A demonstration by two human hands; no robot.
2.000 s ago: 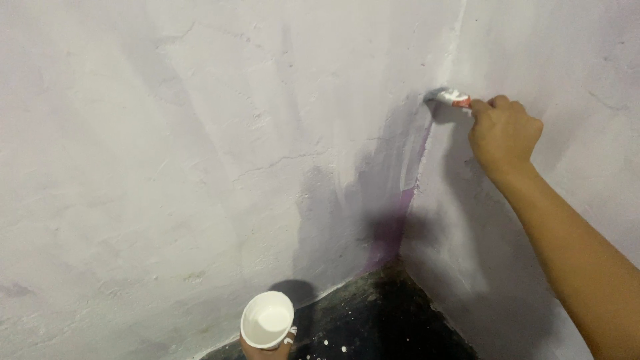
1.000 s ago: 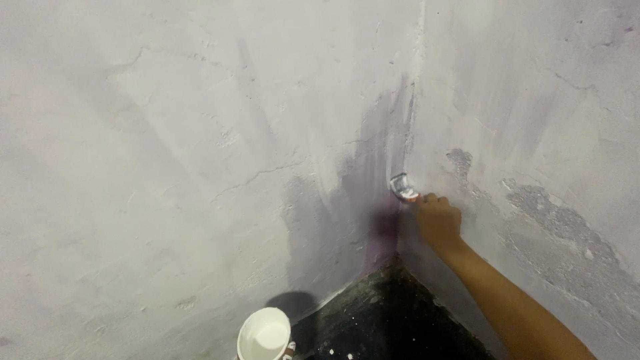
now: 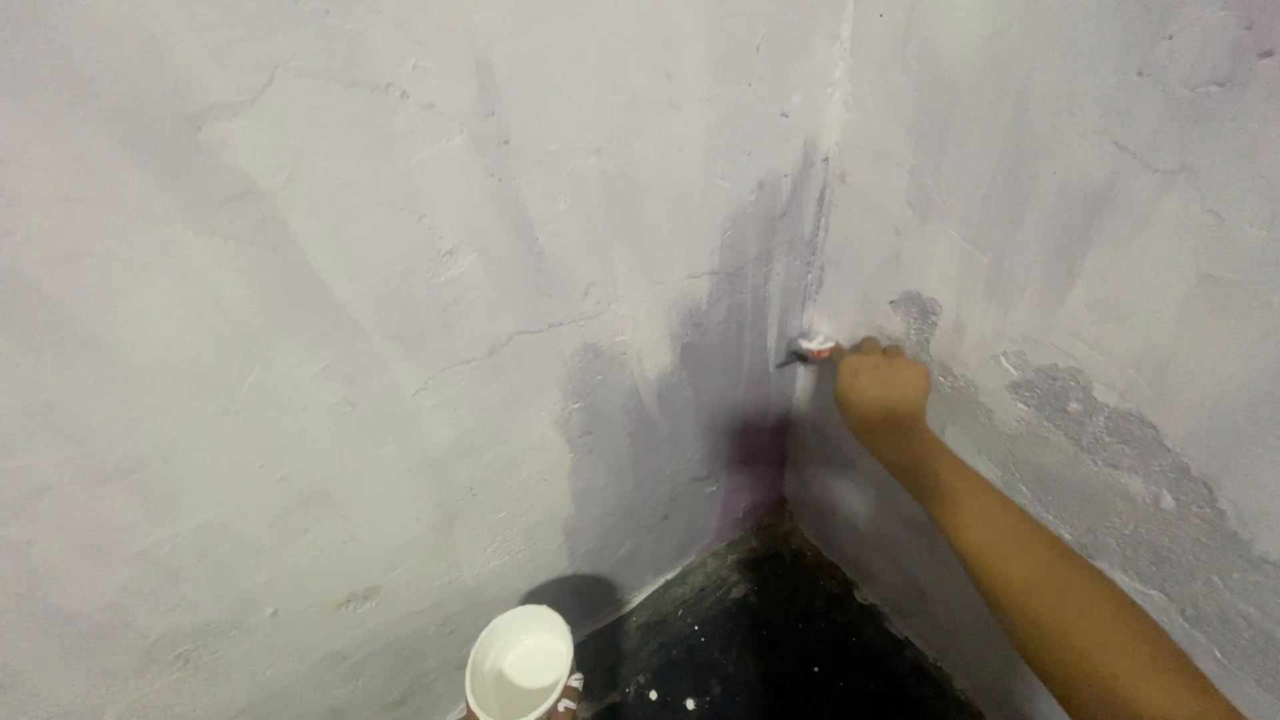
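My right hand (image 3: 882, 390) grips a small paintbrush (image 3: 815, 348) by its handle, with white paint on the brush and a reddish part showing. The bristles are at the wall corner, above a purple patch (image 3: 758, 460) low in that corner. Near the bottom edge, my left hand (image 3: 568, 697) holds a white cup (image 3: 520, 665) with white paint inside; most of this hand is hidden behind the cup, and its visible fingers bear white paint.
Two pale, streaked walls meet at the corner. The left wall (image 3: 300, 420) has a thin crack; the right wall has a rough, grey worn patch (image 3: 1110, 420). Below lies a dark floor (image 3: 760, 630) with white paint specks.
My right hand with the brush has come down along the corner from its higher place two seconds ago. The cup stays in my left hand, low in view.
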